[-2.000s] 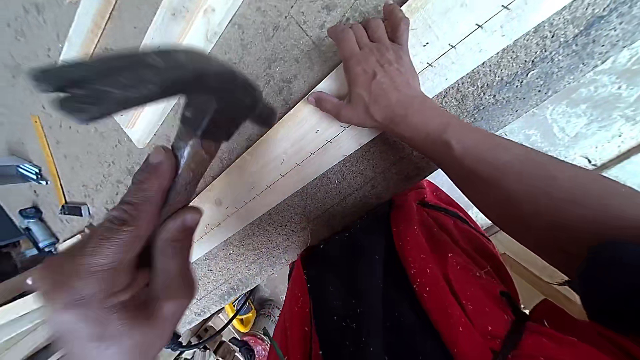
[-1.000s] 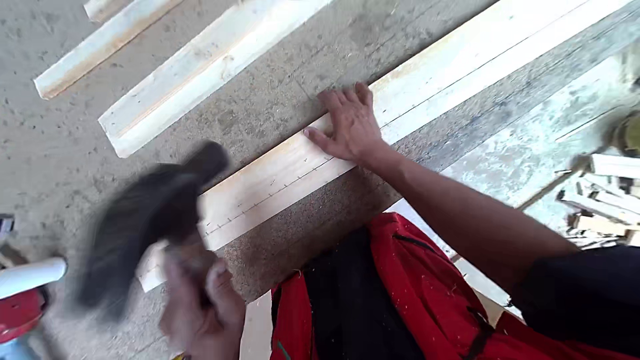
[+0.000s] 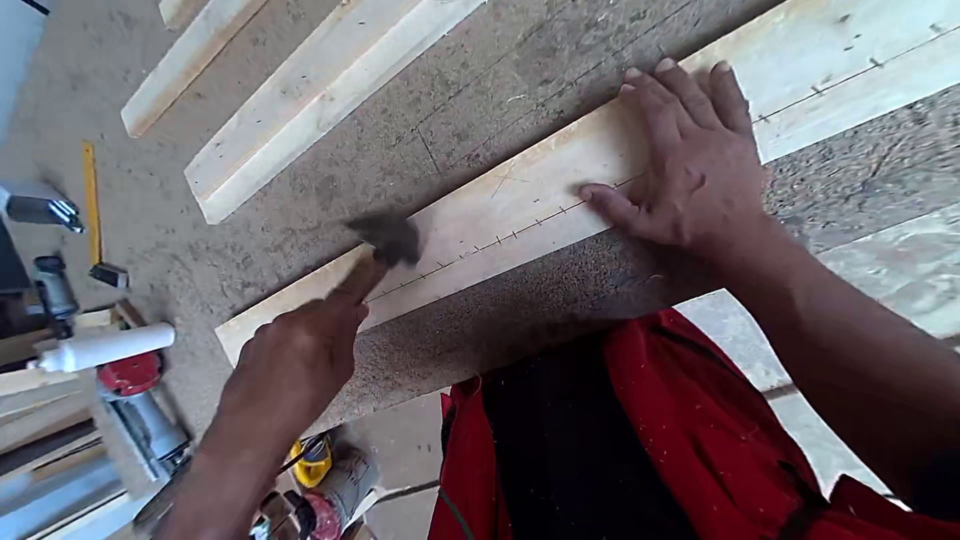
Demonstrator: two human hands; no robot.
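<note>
My left hand (image 3: pixel 300 352) grips the wooden handle of a claw hammer (image 3: pixel 394 238), whose blurred head is over a long pale wooden board (image 3: pixel 487 217). A dark line with several short cross marks runs along the board, and a pencilled X is near its far edge. Palm down, my right hand (image 3: pixel 697 169) lies on the board farther right, fingers spread toward the far edge and thumb pointing left. Whether the hammer head touches the board cannot be told. Part of the line is hidden under my right hand.
Two pale wooden pieces (image 3: pixel 300 105) (image 3: pixel 191 64) lie beyond the board on the rough work surface (image 3: pixel 480 112). At left are a yellow-bladed square (image 3: pixel 92 202), a white tube (image 3: pixel 112 347) and a red-and-grey power tool (image 3: pixel 142 397). A yellow tape measure (image 3: pixel 311 461) is below.
The hammer, raised and large in view before, is now lower over the board, with my left hand behind it. My right hand stays on the board. The view has shifted.
</note>
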